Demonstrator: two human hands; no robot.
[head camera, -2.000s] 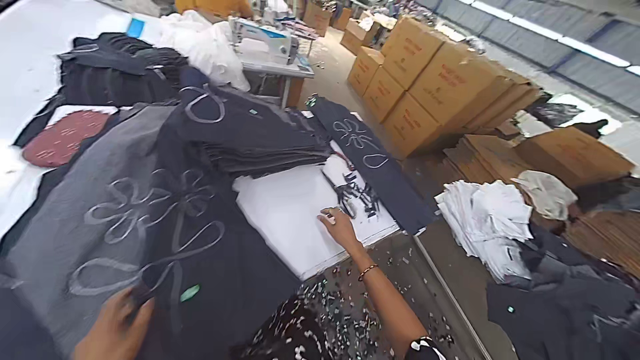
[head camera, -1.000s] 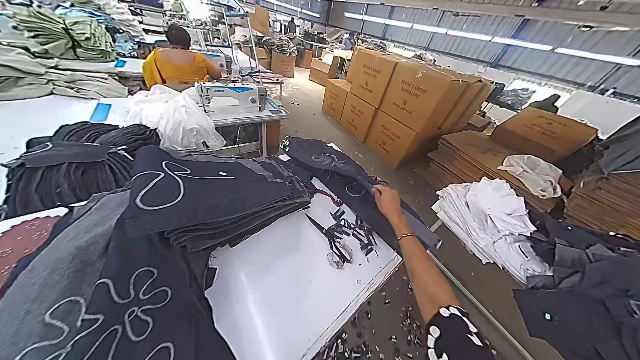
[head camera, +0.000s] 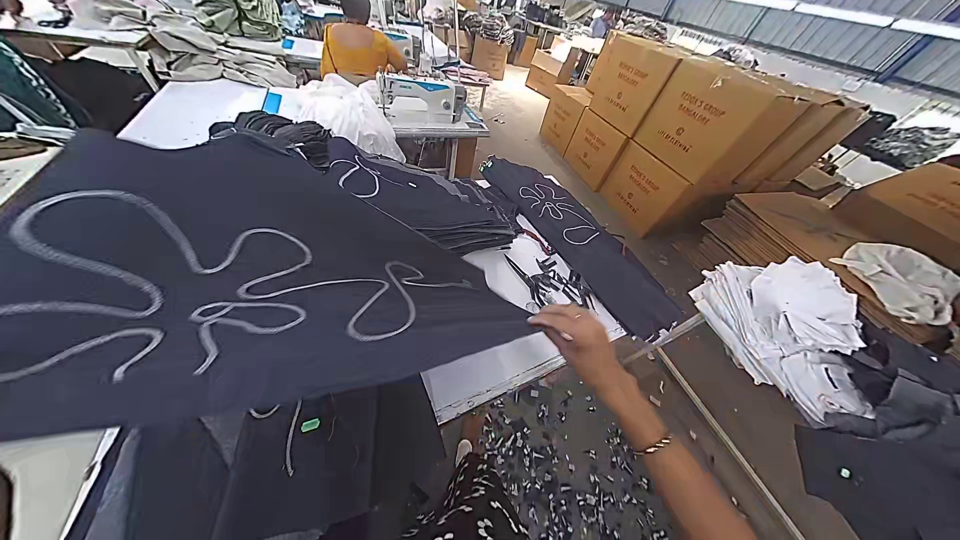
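My right hand (head camera: 574, 334) pinches the corner of a dark navy fabric panel (head camera: 225, 225) with a pale looping floral line on it. The panel is lifted and stretched out to the left across the view. My left hand is out of sight. Behind the panel lies a stack of dark cut pieces (head camera: 450, 217) on the white table (head camera: 487, 375). Thread snips (head camera: 525, 277) and small dark scraps (head camera: 562, 285) lie beside my right hand. Another dark piece with a floral line (head camera: 562, 217) lies along the table's right edge.
White cloth pieces (head camera: 787, 315) and dark garments (head camera: 885, 465) are piled at the right. Cardboard boxes (head camera: 652, 127) and flattened cartons (head camera: 772, 225) stand beyond. A sewing machine (head camera: 424, 97) and a person in yellow (head camera: 360, 49) are ahead. Scraps (head camera: 570, 450) litter the floor.
My right hand has come away from the dark piece at the table's right edge and now holds the corner of a raised panel. My left hand, seen earliest on the dark fabric, is out of view.
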